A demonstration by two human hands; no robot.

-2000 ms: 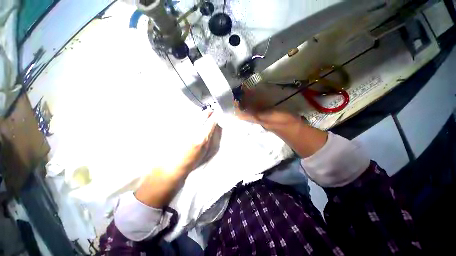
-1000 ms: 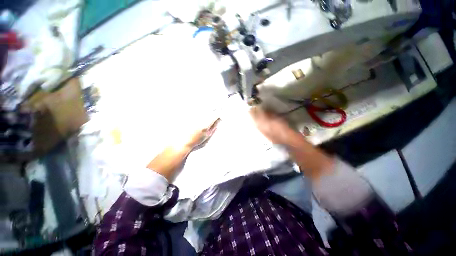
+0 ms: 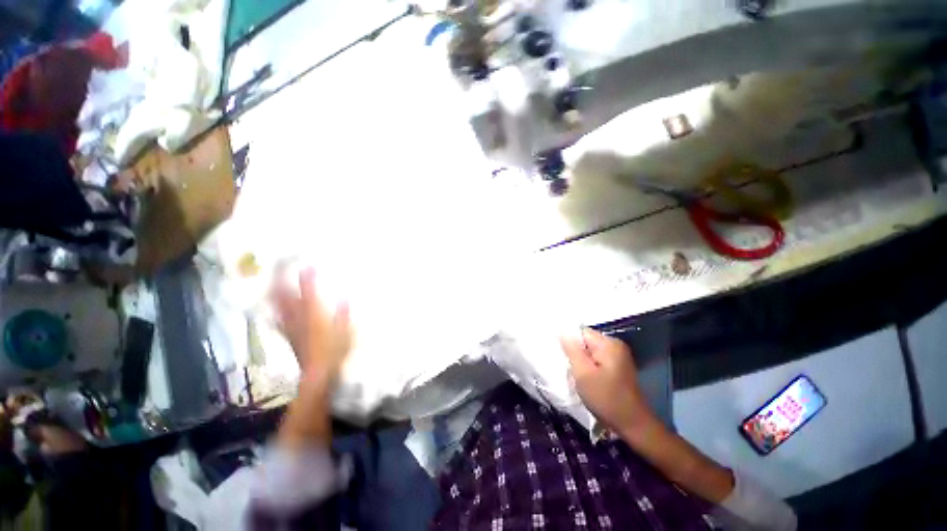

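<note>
The white fabric (image 3: 415, 228) is overexposed and spreads over the table and down to my lap; its edges are hard to see. My left hand (image 3: 312, 327) is blurred, fingers apart, over the fabric at its left side. My right hand (image 3: 604, 375) is closed on the fabric's edge near my lap, in front of the table edge. The sewing machine (image 3: 665, 52) stands at the top, with dark knobs on its head. The needle area is blurred, and no hand is beside it.
Scissors with red and yellow loops (image 3: 739, 236) lie on the machine bed at right. A lit smartphone (image 3: 784, 415) lies on a pale surface at lower right. Brown cardboard (image 3: 187, 197) is left of the table. At far left are a machine with a green wheel (image 3: 36, 338) and another person's hand (image 3: 52, 438).
My hands have left the needle area and moved apart, left hand to the left, right hand down to the lap with the fabric edge. The view has shifted, and the smartphone shows.
</note>
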